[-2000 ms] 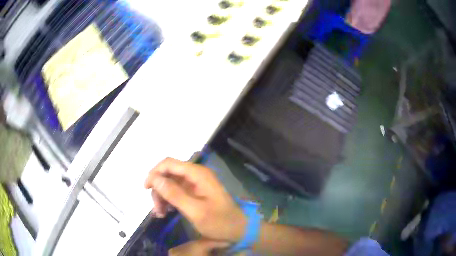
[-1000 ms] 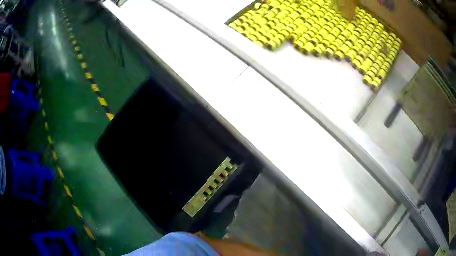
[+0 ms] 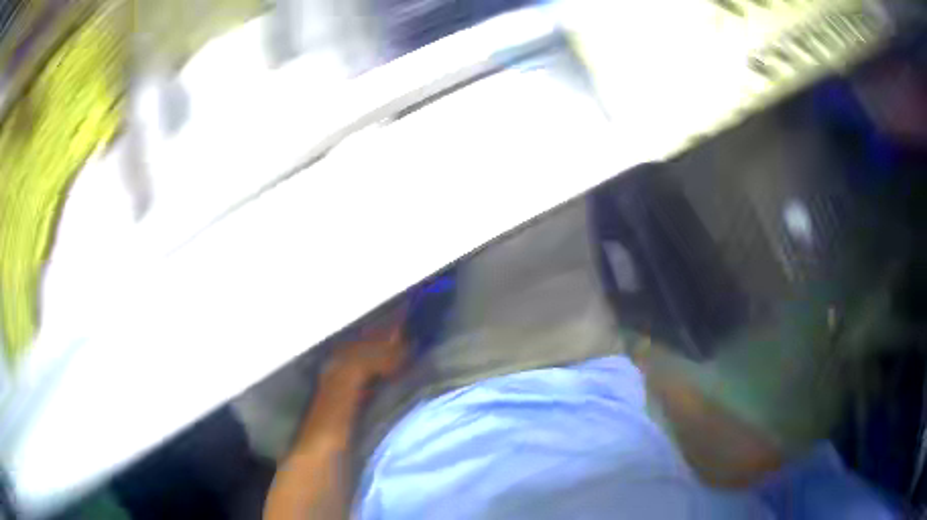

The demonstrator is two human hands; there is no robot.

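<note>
The frame is strongly blurred. My left hand (image 3: 381, 350) is small and blurred, below the front edge of the white bench (image 3: 335, 244); whether it holds anything cannot be told. A bare stretch of my right arm (image 3: 722, 437) shows at the lower right beside a light blue sleeve; its hand cannot be made out. Cream boards (image 3: 813, 46) with rows of parts lie on the bench at the upper right. A mass of yellow components (image 3: 51, 173) lies at the far left.
A metal rail (image 3: 356, 122) runs along the bench. A dark bin (image 3: 661, 264) stands below the bench edge, right of centre. A small bright blue patch (image 3: 437, 286) shows near my left hand. Green floor (image 3: 813, 376) shows at the right.
The view has swung round: the yellow components are now far left and the boards upper right. My left hand has come into view, and the bin now appears right of centre.
</note>
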